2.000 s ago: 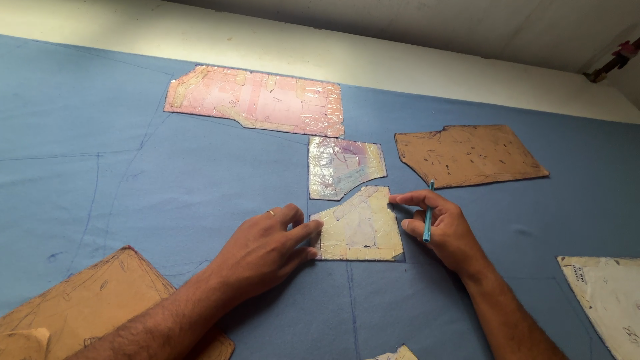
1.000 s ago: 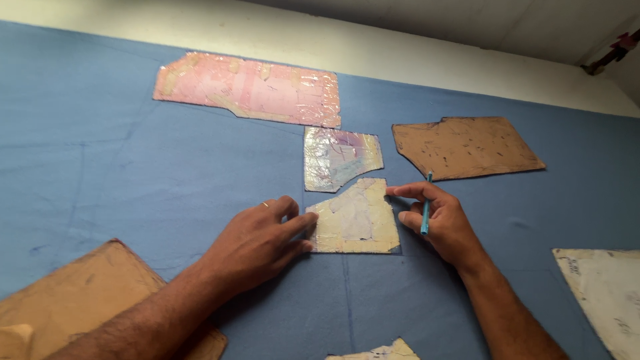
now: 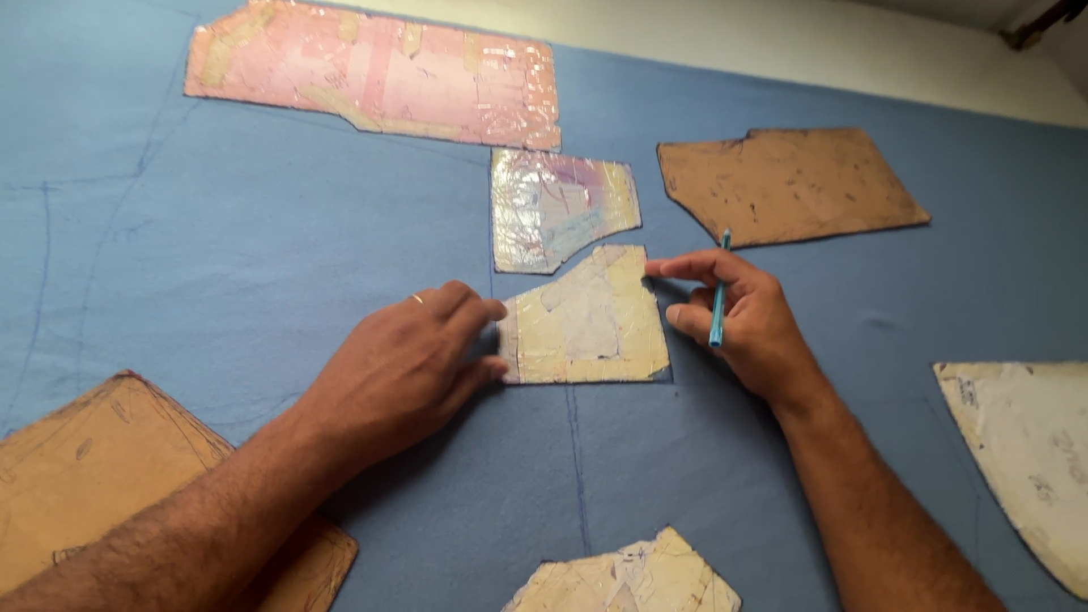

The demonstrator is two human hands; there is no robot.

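A cream taped pattern template (image 3: 578, 327) lies flat on blue fabric (image 3: 408, 204) marked with pen lines. My left hand (image 3: 416, 365) touches its left edge with the fingertips and wears a ring. At the template's upper right edge rests a fingertip of my right hand (image 3: 739, 314), which holds a light-blue pen (image 3: 720, 297) between its fingers, the pen standing nearly upright in view. Just above the cream piece lies a shiny multicoloured taped template (image 3: 565, 208), with a narrow strip of fabric between their curved edges.
A pink taped template (image 3: 382, 72) lies at the top, a brown card template (image 3: 799, 187) at the upper right. Another brown piece (image 3: 76, 476) lies under my left forearm. White pieces lie at the right edge (image 3: 1033, 459) and bottom (image 3: 633, 582). A pale surface (image 3: 765, 64) borders the fabric.
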